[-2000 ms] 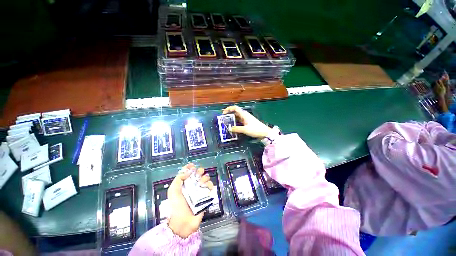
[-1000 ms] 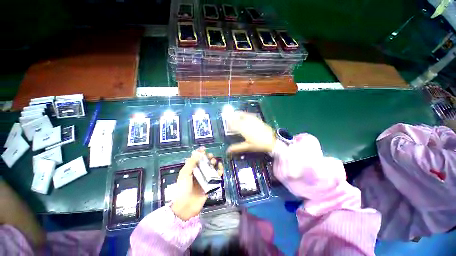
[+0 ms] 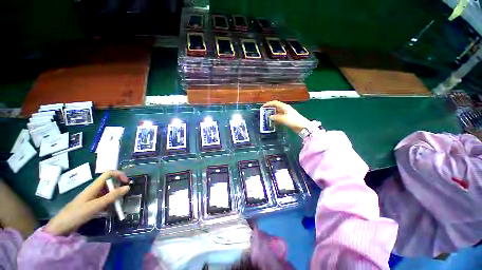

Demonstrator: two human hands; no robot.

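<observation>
A clear plastic tray holds dark red phones in two rows. Four upper-row phones show blue-and-white batteries. My right hand pinches a similar battery at the upper right pocket, its fingertips over the battery's upper edge. My left hand is over the tray's lower left corner and holds a thin white piece, apparently a battery seen nearly edge-on; it partly covers the phone there. The other lower-row phones have dark backs with white glare.
Loose white batteries and a blue pen lie left of the tray. Stacked filled trays stand behind on a brown board. A person in a pink smock is at right; another person's blurred arm is at the left edge.
My right hand has moved right, from the fourth to the fifth upper pocket, and a battery now shows there. My left hand has moved left from the tray's middle to its lower left corner.
</observation>
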